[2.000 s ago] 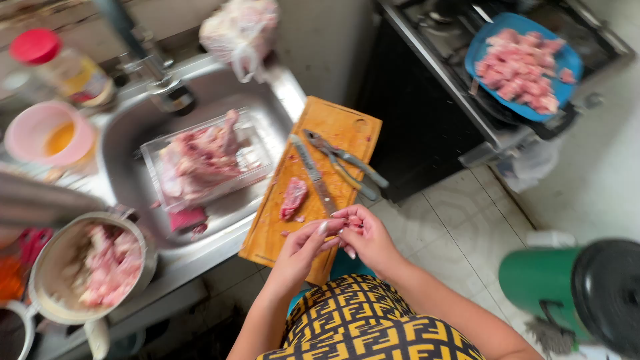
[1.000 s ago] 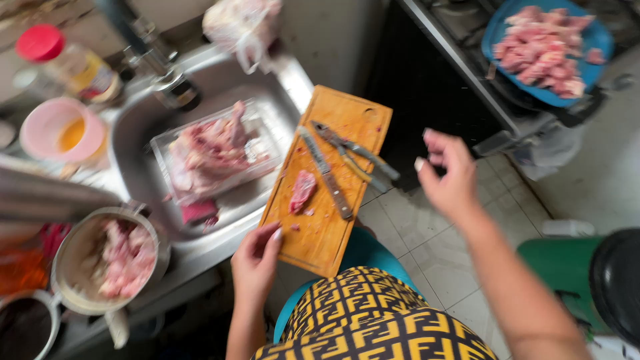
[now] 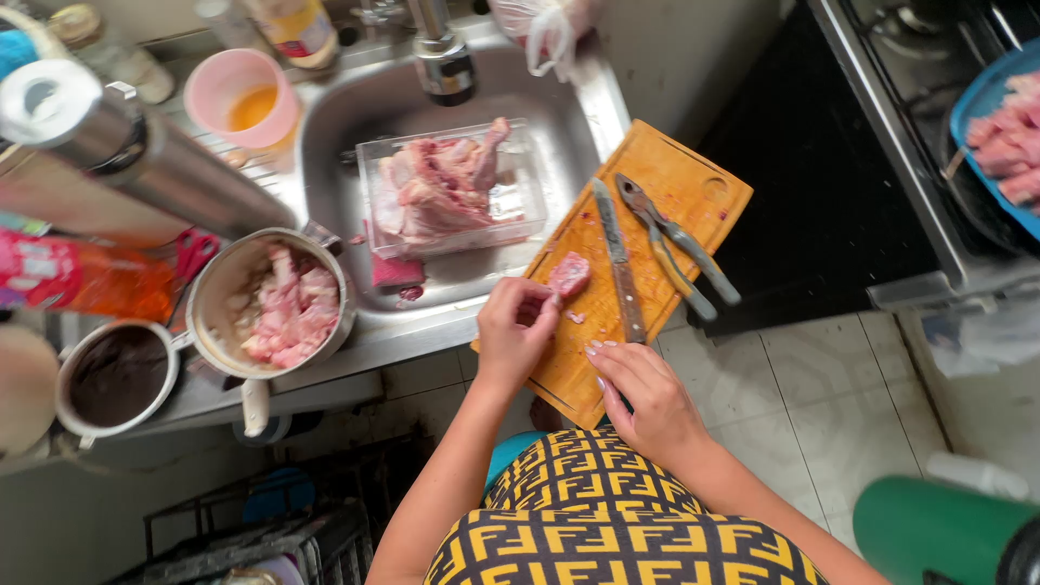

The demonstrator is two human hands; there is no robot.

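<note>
A wooden cutting board [image 3: 666, 179] rests tilted between the sink and my lap. My left hand [image 3: 516, 325] is at its left edge, fingertips touching a small piece of raw meat [image 3: 569, 275]. My right hand [image 3: 650, 398] lies over the near end of the board, fingers apart and holding nothing, its fingertips by the wooden handle of a knife [image 3: 621, 268]. Pliers [image 3: 666, 240] with worn grips lie right of the knife, handles over the board's edge. Raw chicken [image 3: 443, 183] sits in a clear plastic tray [image 3: 487, 238] in the sink.
Left of the sink [image 3: 325, 138] stand a pot [image 3: 345, 325] of raw meat pieces, a pot [image 3: 122, 375] with dark contents, a steel thermos [image 3: 187, 175] and a pink cup [image 3: 272, 73]. A blue plate [image 3: 967, 122] of meat is on the stove [image 3: 894, 146]; a green bin [image 3: 934, 528] stands lower right.
My right hand has come back from the right side, off the board, to the knife handle. My left hand has moved up from the board's near edge to the meat piece. The view has shifted left.
</note>
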